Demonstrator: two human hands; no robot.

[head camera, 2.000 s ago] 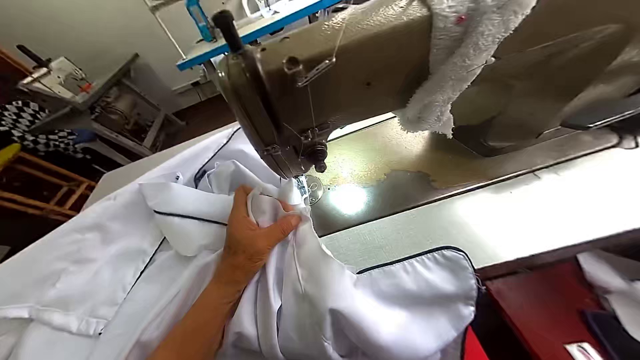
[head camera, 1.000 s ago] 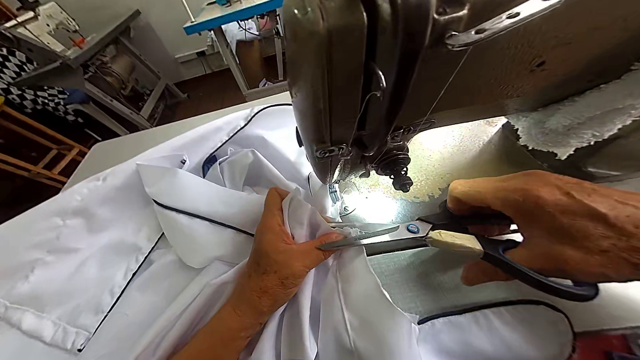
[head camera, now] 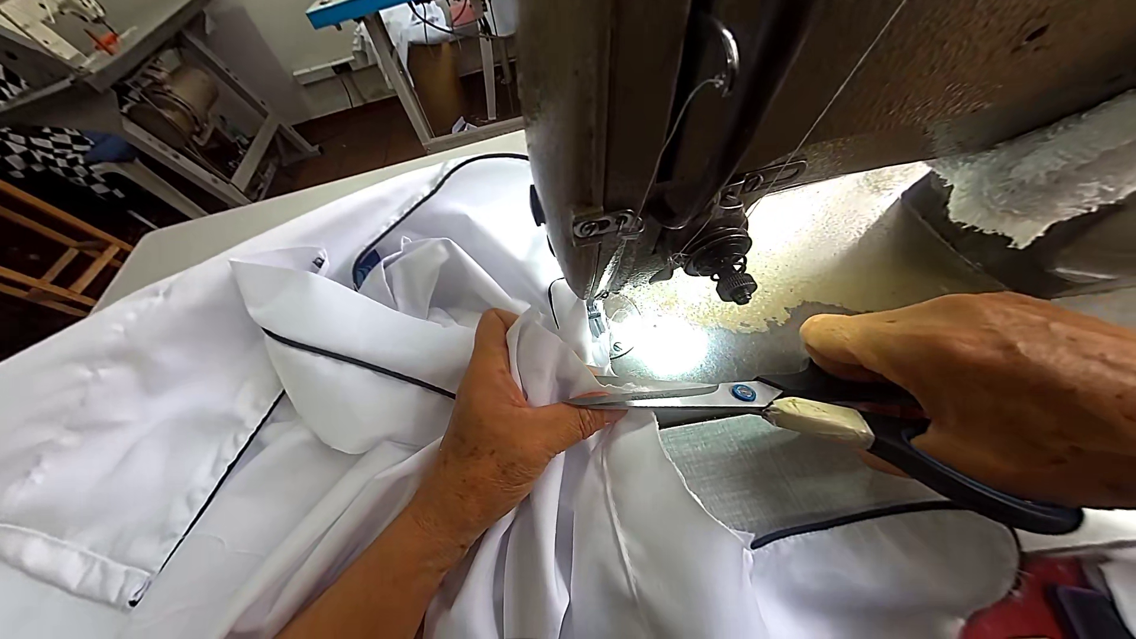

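My left hand [head camera: 506, 417] grips a bunched part of a white fabric garment with dark piping [head camera: 355, 390], just in front of the sewing machine's presser foot [head camera: 599, 324]. From the right, my right hand [head camera: 994, 390] holds black-handled fabric scissors [head camera: 744, 392], with pale tape around part of one handle. The narrowly parted blades lie at the edge of the fabric, their tips by my left thumb and fingers. Some fingers of my right hand are hidden behind the handles. A rounded, piped piece of white fabric [head camera: 887, 559] lies at the lower right.
The industrial sewing machine's head [head camera: 612, 133] stands over the lit machine bed [head camera: 799, 257]. A ragged white cloth [head camera: 1047, 169] hangs from its arm. Another sewing machine table [head camera: 133, 53] and a wooden frame [head camera: 62, 257] are at the far left, a blue-edged table [head camera: 355, 11] behind.
Two seconds ago only my left hand was in view, on the fabric. My right hand has since come in from the right with the scissors. The view has moved closer to the machine.
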